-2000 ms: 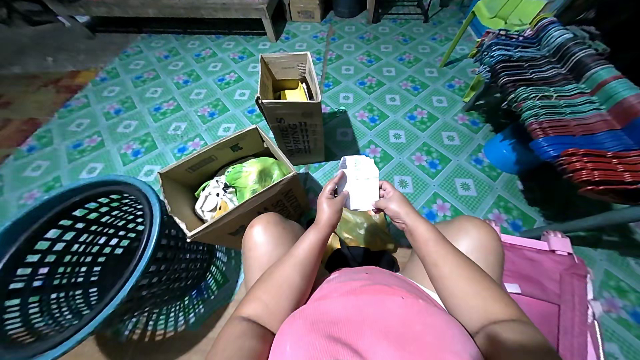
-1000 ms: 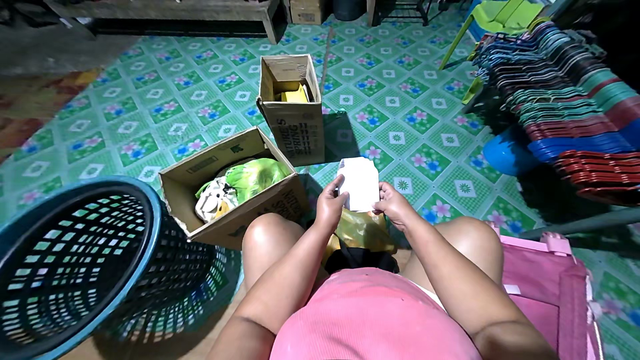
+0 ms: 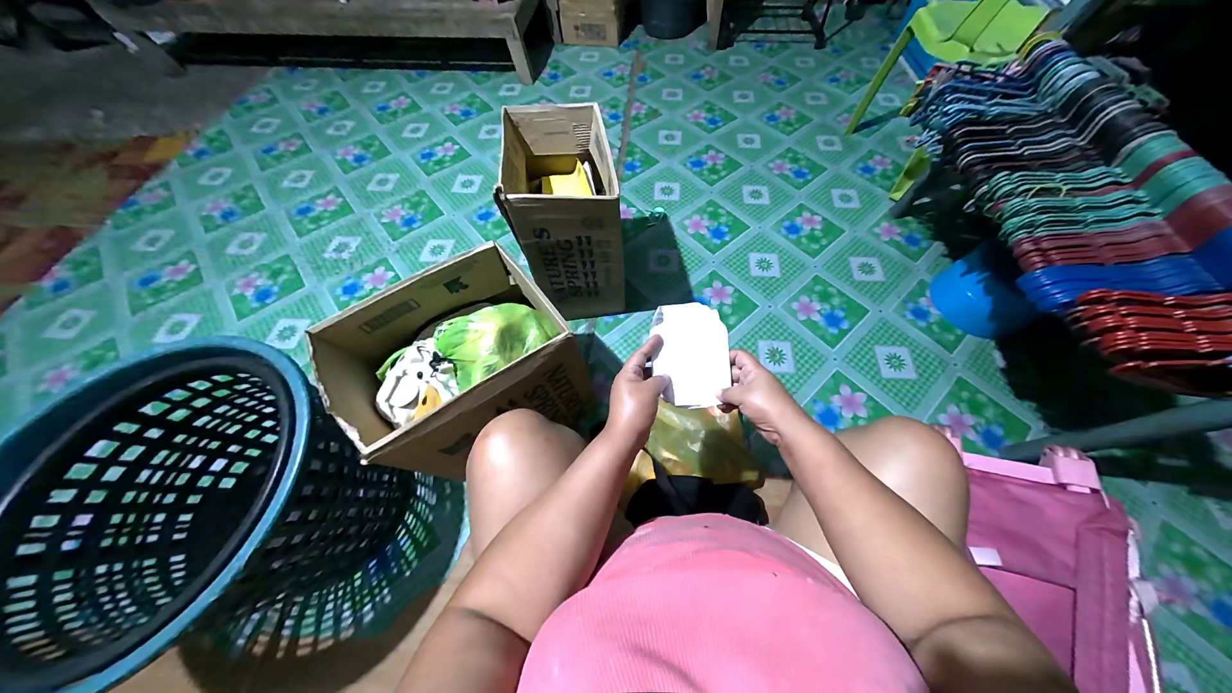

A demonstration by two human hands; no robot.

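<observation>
Between both hands I hold a white piece, paper or thin card [image 3: 692,356], above my lap. My left hand [image 3: 638,390] grips its left edge, thumb on its face. My right hand [image 3: 760,393] pinches its lower right corner. Beneath it, between my knees, lies a yellowish translucent plastic bag [image 3: 701,443] beside something black. To the left, an open cardboard box [image 3: 510,409] holds a green plastic bag [image 3: 496,342] and a white patterned cloth item [image 3: 414,380]. Farther off stands a tall cardboard box [image 3: 568,250] with yellow items [image 3: 568,179] inside.
A large blue-rimmed plastic basket [image 3: 289,491] leans at the left. On the right are many stacked plastic hangers [image 3: 1088,212], a blue round container [image 3: 982,289], a green chair [image 3: 977,34] and a pink fabric item [image 3: 1039,568]. A wooden bench [image 3: 385,21] stands at the back.
The white piece showed faint markings two seconds ago; its face now looks plain white. Both hands stay in nearly the same place.
</observation>
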